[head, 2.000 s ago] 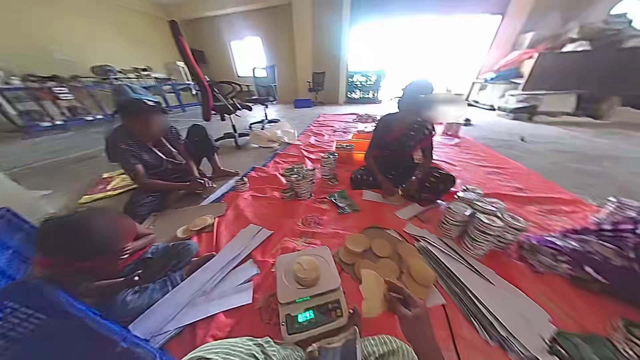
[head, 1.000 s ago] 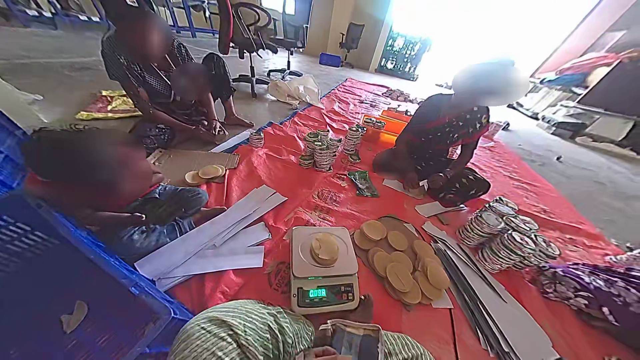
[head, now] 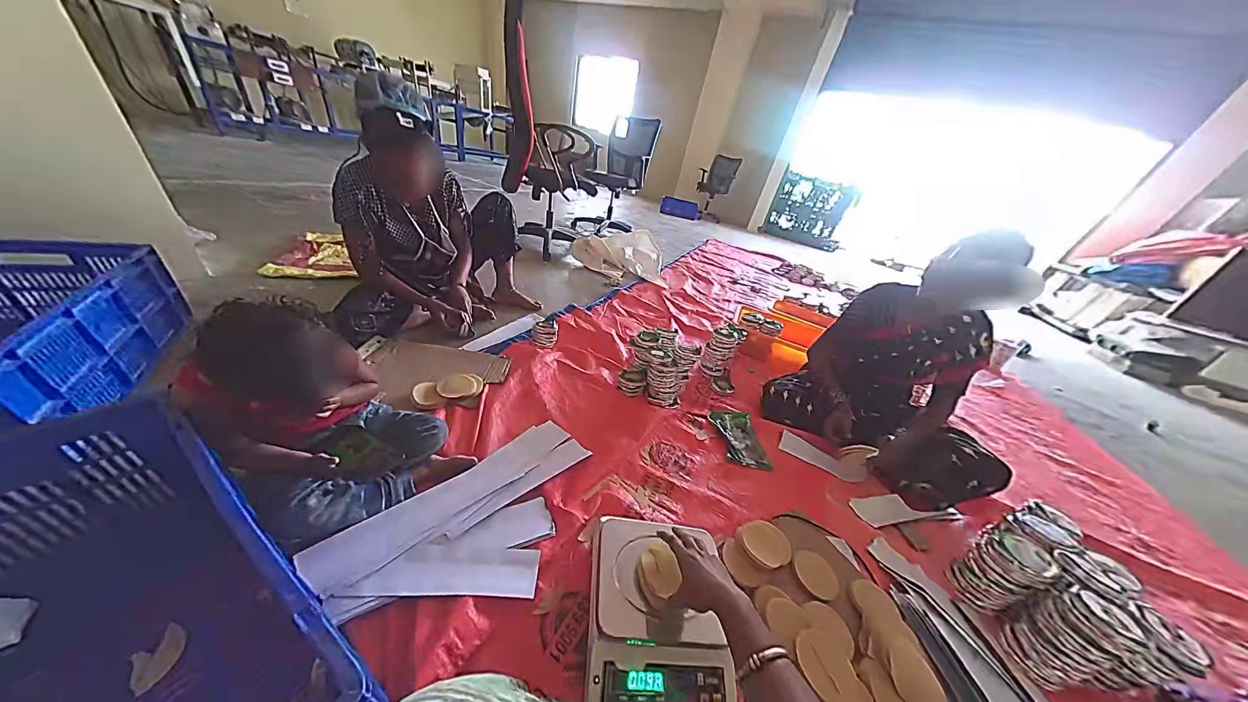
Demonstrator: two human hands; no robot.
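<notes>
My right hand [head: 700, 575], with a bangle at the wrist, reaches over a digital weighing scale [head: 609, 604]. Its fingers touch the right side of a small stack of round tan discs [head: 660, 568] on the scale's pan, and they look closed on it. Lit green digits show on the scale's display. Many more tan discs [head: 817, 575] lie overlapping on a brown sheet just right of the scale. My left hand is out of view.
Long white paper strips [head: 429, 526] lie left of the scale, beside a blue plastic crate [head: 195, 487]. Stacks of banded discs [head: 1072, 595] stand at right, others [head: 663, 366] further back. Three people sit around the red sheet [head: 546, 390]. Dark strips [head: 951, 634] lie right of the tan discs.
My right hand has come up to the stack on the scale; one second ago it was low, near the scale's front edge. The view has shifted.
</notes>
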